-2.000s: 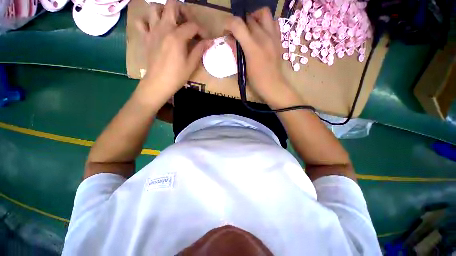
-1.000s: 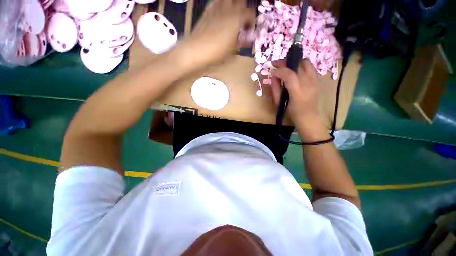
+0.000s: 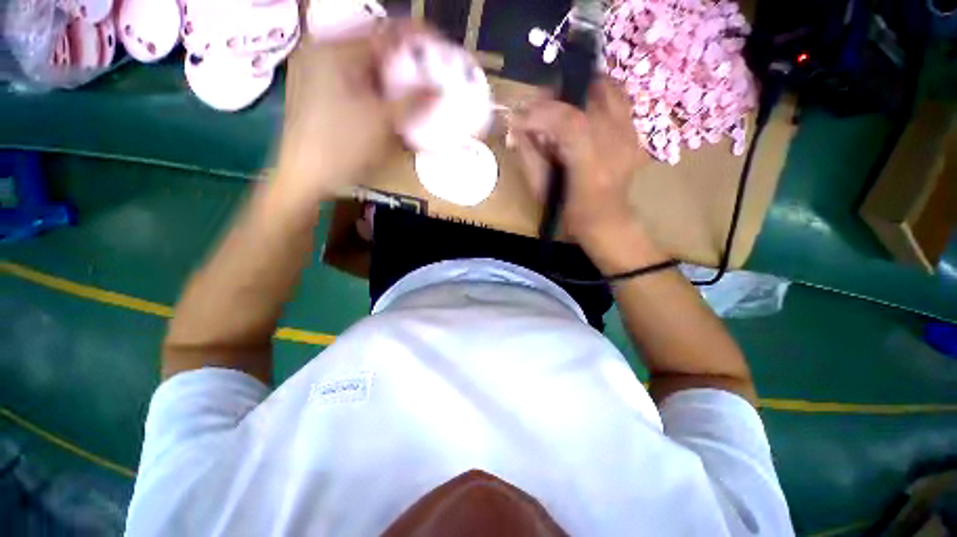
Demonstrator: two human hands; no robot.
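My left hand (image 3: 341, 115) is blurred and holds a pink plastic cover (image 3: 436, 89) above the cardboard. A second cover (image 3: 458, 172), white under glare, lies flat on the cardboard just below it. My right hand (image 3: 577, 147) holds the black-handled soldering iron (image 3: 556, 194), its front end pointing away from me. A small pale piece seems to be at my right fingertips, but blur hides its shape. The pile of small pink pieces (image 3: 682, 79) lies right of my right hand. A few joined pieces (image 3: 547, 42) show beside the iron's front end.
More pink covers (image 3: 229, 82) and a clear plastic bag (image 3: 32, 47) lie at upper left. The brown cardboard (image 3: 698, 210) lies under the work. The iron's cord (image 3: 736, 199) loops past my right wrist. A black unit with a red light (image 3: 803, 59) stands at upper right.
My left hand has moved back left from near the pile and now holds a cover. My right hand with the iron has moved left, away from the pile.
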